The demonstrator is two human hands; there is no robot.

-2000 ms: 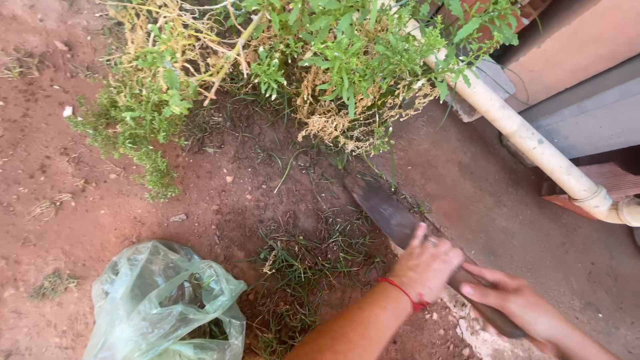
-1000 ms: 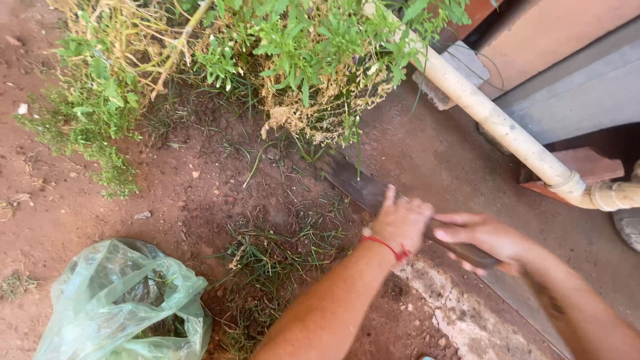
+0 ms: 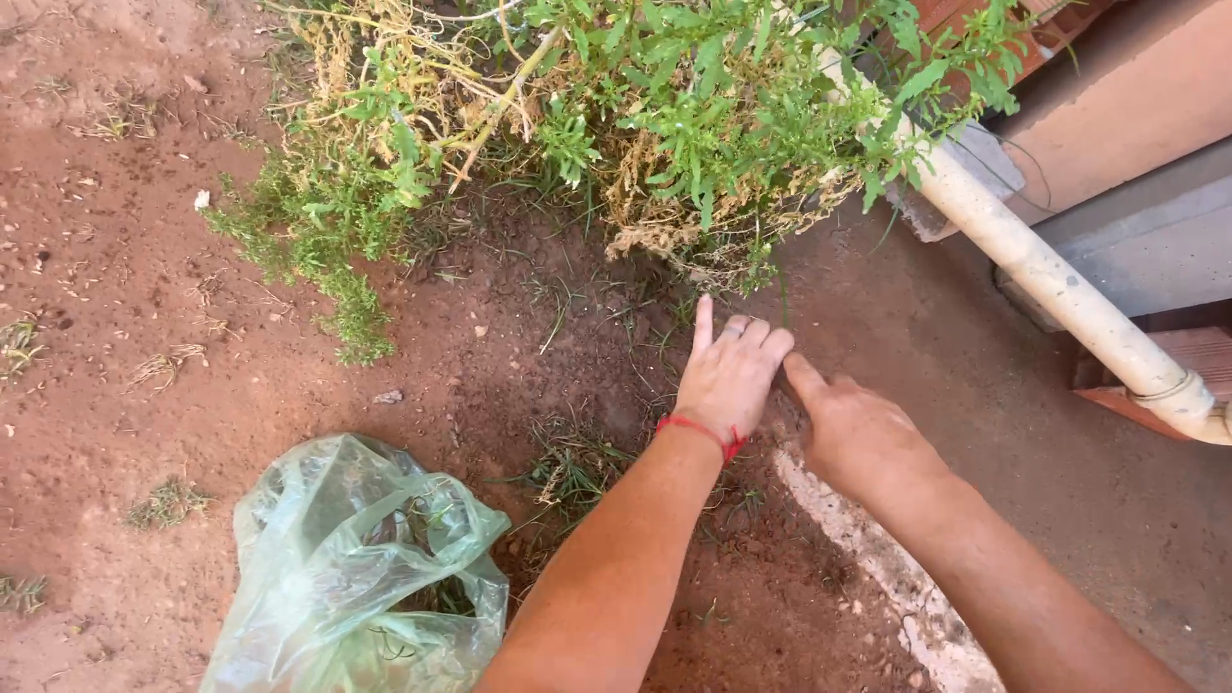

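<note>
My left hand (image 3: 733, 371), with a red string bracelet at the wrist, is low over the soil at the lower edge of a leafy green plant (image 3: 712, 125). One finger points out, and the others curl down over something hidden. Close against it on the right is my right hand (image 3: 861, 433), its fingers curled and one reaching toward the left hand. A small dark strip shows between the hands; I cannot tell what it is. The broad blade seen earlier is not plainly visible. Loose grass (image 3: 577, 467) lies just left of my left forearm.
A translucent green plastic bag (image 3: 337, 549) with plant matter inside stands at lower left. A pale pipe (image 3: 1039, 250) runs diagonally at right, near a brick (image 3: 1198, 361) and a wall (image 3: 1145, 82). A rough pale masonry edge (image 3: 871, 553) borders the soil.
My hands have moved up to the plant's edge, closer together. The broad dark blade and its handle, held in both hands before, no longer show plainly.
</note>
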